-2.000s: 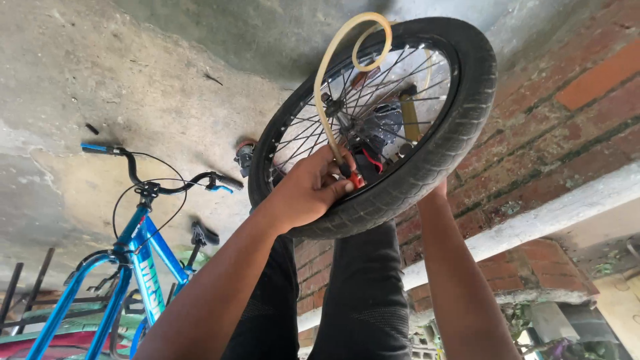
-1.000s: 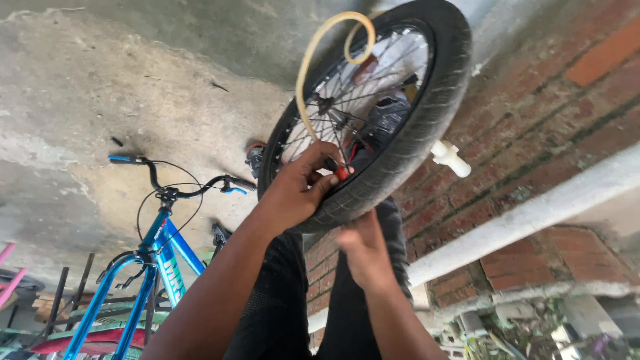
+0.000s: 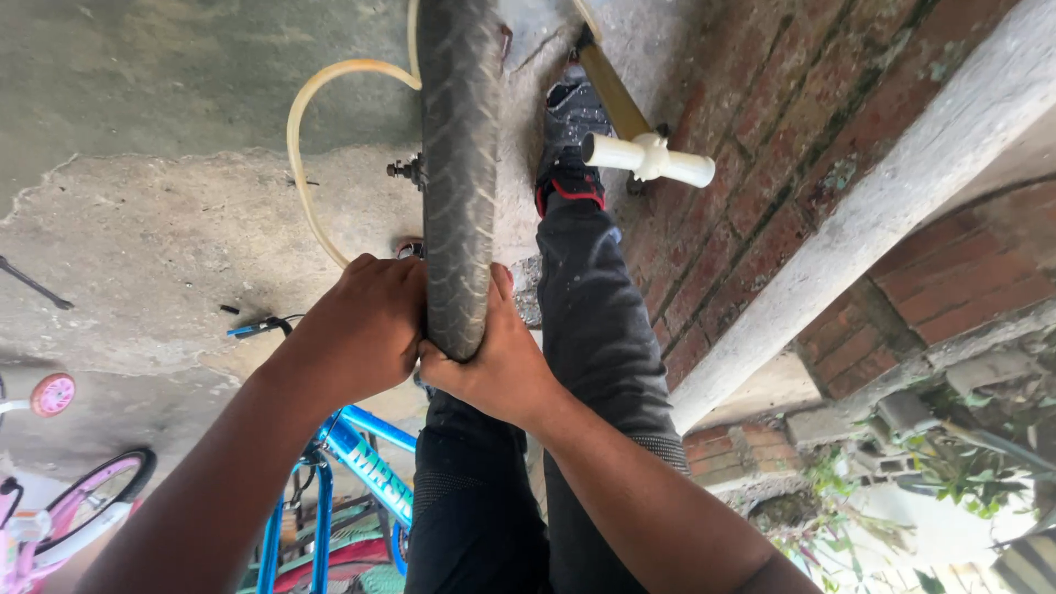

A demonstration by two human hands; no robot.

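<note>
A bicycle wheel with a black tyre is seen edge-on, upright between my hands. My left hand is closed at the wheel's left side near its lower end, its fingertips hidden. My right hand grips the tyre from the right, thumb across the bottom of the tread. A yellowish rubber hose loops out left of the wheel and runs down to my left hand; its end is hidden. The axle sticks out on the left. Right of the wheel stands a floor pump with a white handle.
A blue bicycle frame lies below my left forearm. A pink bicycle is at the lower left, and a dark metal tool lies on the concrete. A brick wall and a white pipe-like bar run along the right.
The wheel has turned from showing its spokes to edge-on. My right hand has come from below the wheel onto the tyre. The pump's handle now shows fully.
</note>
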